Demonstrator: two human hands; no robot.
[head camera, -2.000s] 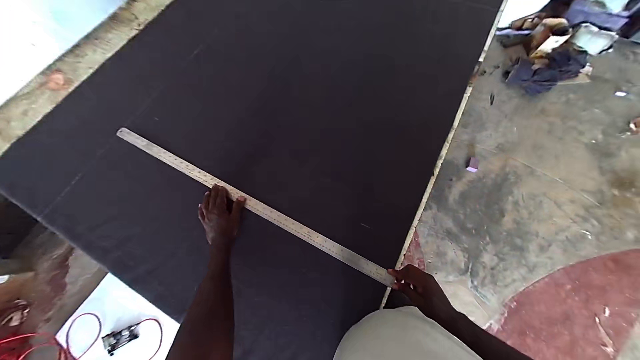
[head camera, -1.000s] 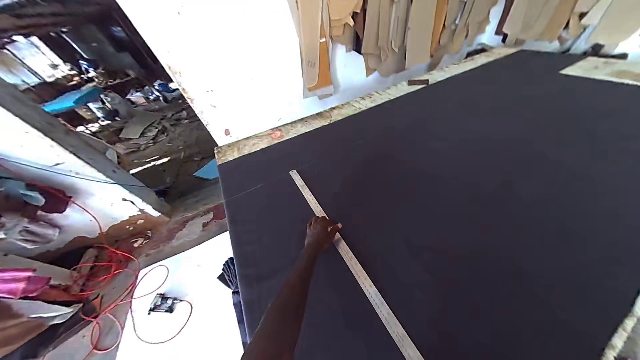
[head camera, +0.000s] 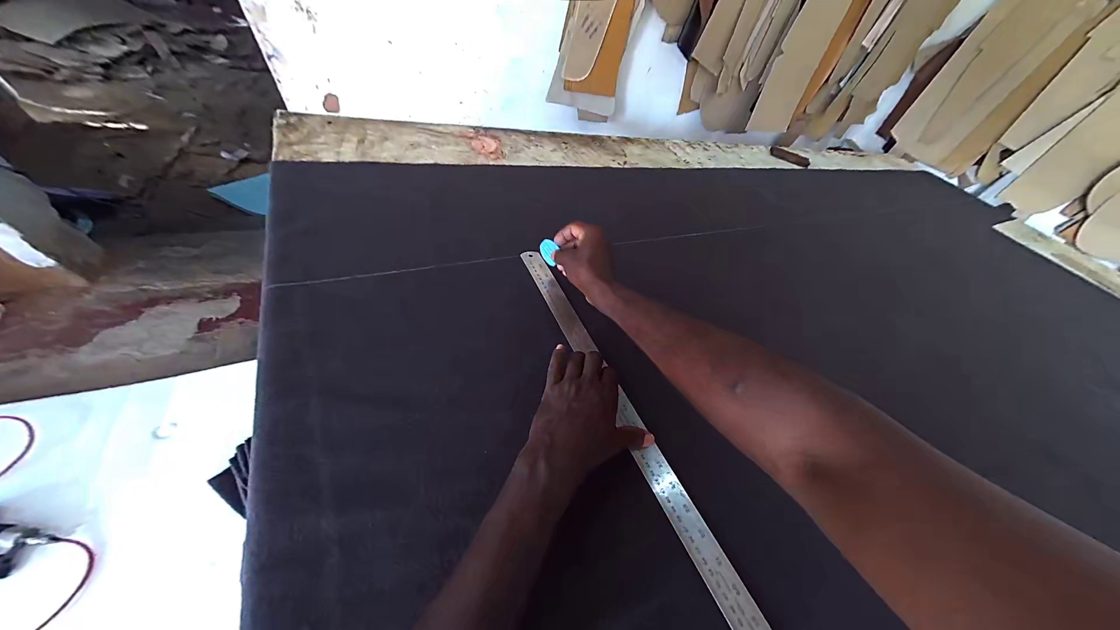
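A long metal ruler (head camera: 687, 516) lies slanting across dark fabric (head camera: 394, 394) spread on a table. My left hand (head camera: 582, 416) presses on the ruler, its fingers across the upper part and its thumb on the edge lower down. Between the fingertips of my right hand (head camera: 582, 258) is a small blue disc, perhaps tailor's chalk (head camera: 549, 252), held beside the ruler's far end. A thin pale line (head camera: 394, 271) runs across the fabric, passing by that end. The ruler's near end is out of view.
Beyond the fabric runs the table's worn wooden edge (head camera: 385, 140), with a small dark block (head camera: 789, 157) on it. Cardboard patterns (head camera: 814, 70) hang along the white wall. Left of the table are folded dark cloth (head camera: 232, 477) and a red cable (head camera: 83, 577).
The view has swung strongly. My right hand, at the ruler's near end two seconds ago, is now at its far end with the blue disc. My left hand remains on the ruler.
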